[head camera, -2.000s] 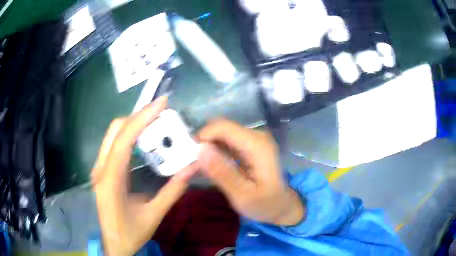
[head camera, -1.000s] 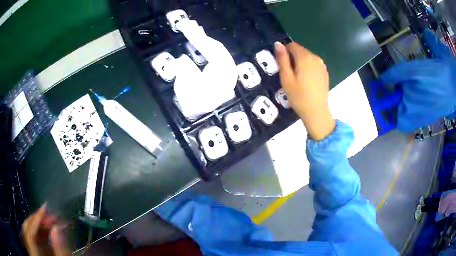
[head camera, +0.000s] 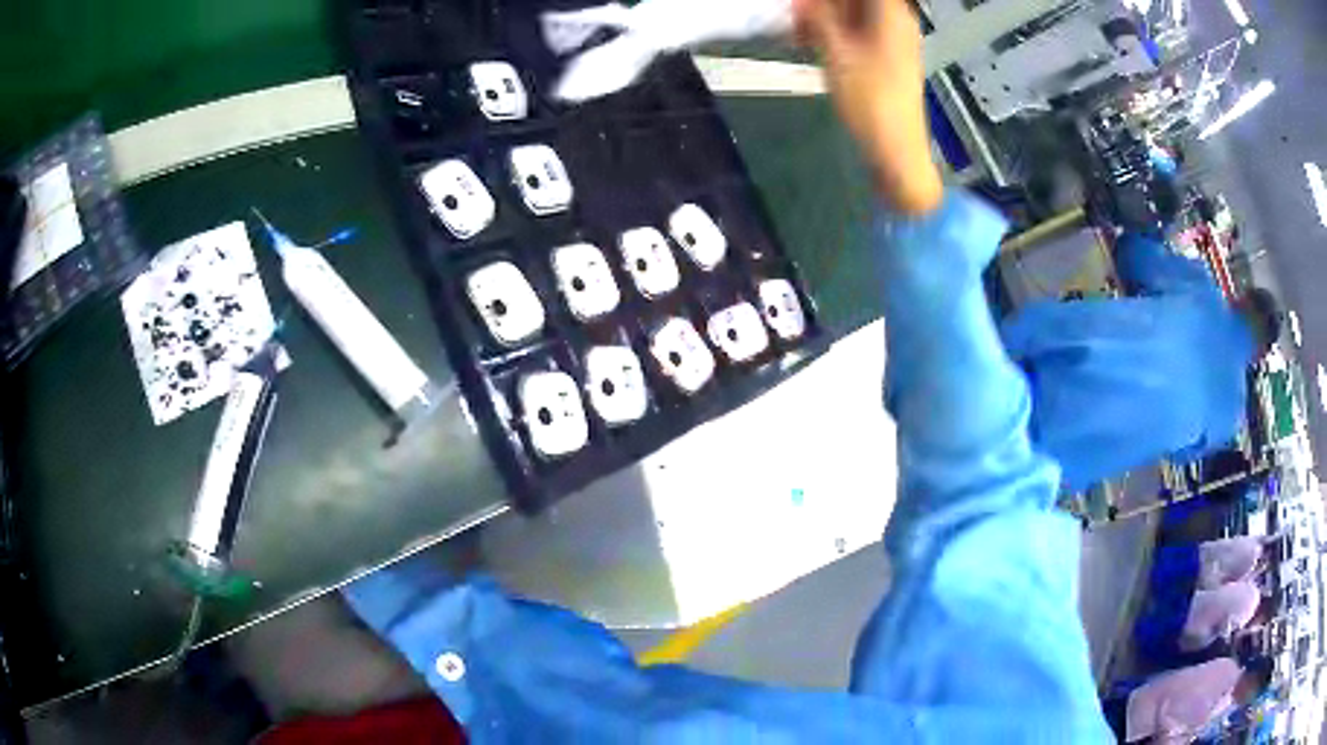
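My right hand (head camera: 862, 73) is at the top edge, partly cut off, and holds a crumpled white cloth (head camera: 655, 35) that trails left over the back of the black tray (head camera: 582, 473). The tray's pockets hold rows of small white rounded housings, such as one at the front left (head camera: 553, 413), each with a dark round hole. Some back pockets hold no housing. My left hand is out of view; a blue sleeve shows at the bottom.
Left of the tray lie a white syringe (head camera: 349, 323), a dark-and-white syringe with a green end (head camera: 230, 466), a paper with black bits (head camera: 201, 323) and a dimpled clear tray (head camera: 109, 240). A white sheet (head camera: 786, 473) is at the tray's front. A person in blue (head camera: 1121, 379) is at right.
The white cloth has been lifted off the tray's middle, uncovering more housings. My right hand has moved up and back from the tray's right side. My left hand has left the view.
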